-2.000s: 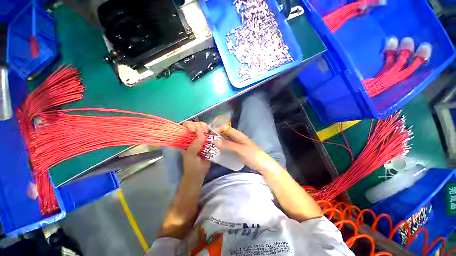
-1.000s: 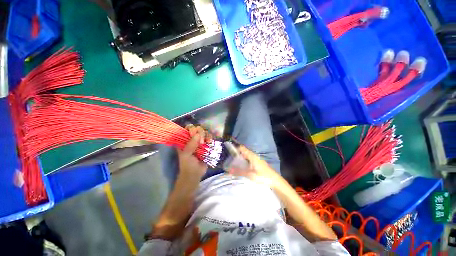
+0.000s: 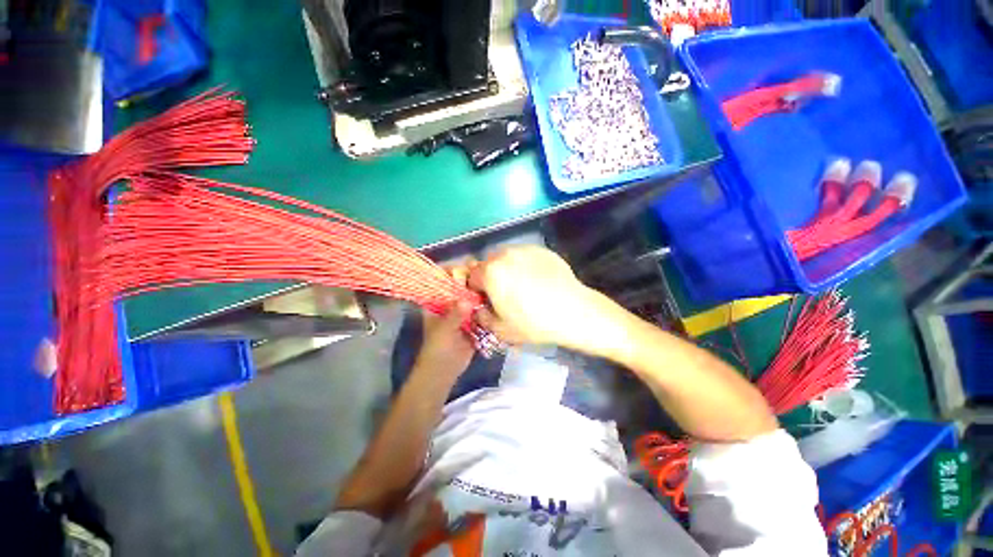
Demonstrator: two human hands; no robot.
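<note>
A thick bundle of long red wires [image 3: 272, 239] runs from the left bin across the green bench to my lap. My left hand [image 3: 449, 324] is closed around the bundle near its end. Silver-white wire tips [image 3: 486, 341] show just past it. My right hand [image 3: 534, 292] is curled over the top of the bundle neck, touching it, with its fingertips hidden. A whitish translucent piece, perhaps a small plastic bag [image 3: 534, 375], shows below my right hand, over my shirt. Whether my right hand holds it cannot be told.
A small blue tray of silver pieces [image 3: 564, 152] sits beside a black machine [image 3: 419, 49]. A large blue bin [image 3: 768, 239] at right holds red bundles with whitish ends. Uncapped red wires [image 3: 817, 354] lie below it, near an orange coiled hose [image 3: 666, 468] and a green-labelled parts bin [image 3: 926, 441].
My right hand has moved from beside the wire tips up and over the bundle neck. My left hand still holds the bundle. The whole view has shifted, with bench items now further right.
</note>
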